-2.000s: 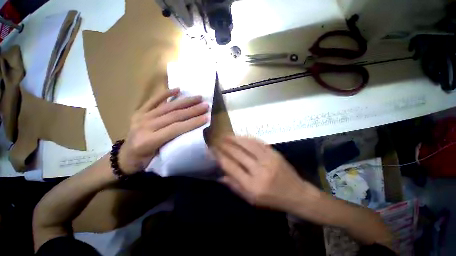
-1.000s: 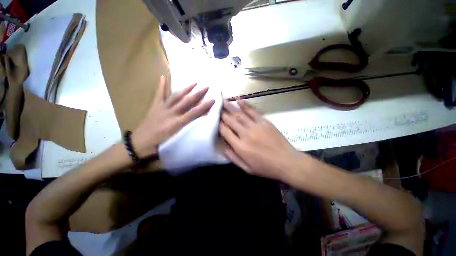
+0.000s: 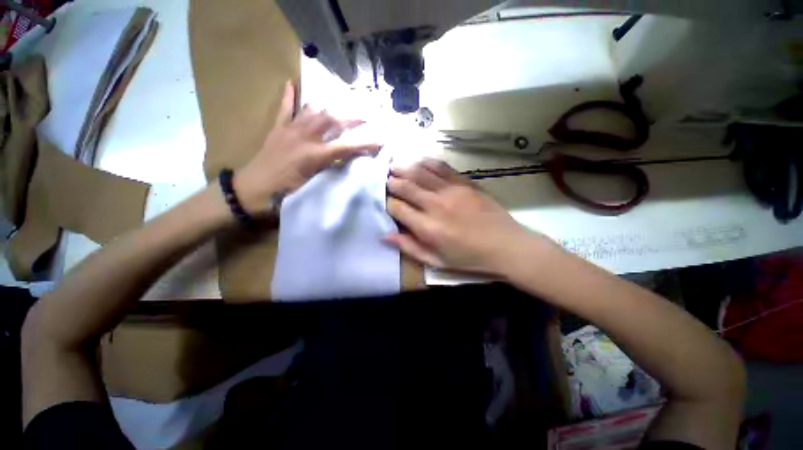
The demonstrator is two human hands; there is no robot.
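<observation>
A white-backed panel (image 3: 339,233) lies under the sewing machine head (image 3: 405,83), its lower end at the table's front edge. A tan panel (image 3: 242,83) lies beneath it and to its left. My left hand (image 3: 295,158) rests on the white piece with fingers spread, pressing it flat near the needle area. My right hand (image 3: 445,215) is at the right edge of the white piece, fingers bent on the material near the lit spot. Glare hides the presser foot and the needle point. A tan edge shows below my right hand.
Dark red-handled shears (image 3: 599,163) lie right of the needle, with black-handled scissors (image 3: 775,176) farther right. Stacked pieces (image 3: 92,83) and small tan pieces (image 3: 97,193) lie at the left. Tan and white folds (image 3: 167,360) hang below the table. A red bundle (image 3: 766,316) is lower right.
The white piece now lies flatter and reaches the table edge. My left hand has moved up towards the needle. My right hand has moved up from the lower end to the piece's right edge.
</observation>
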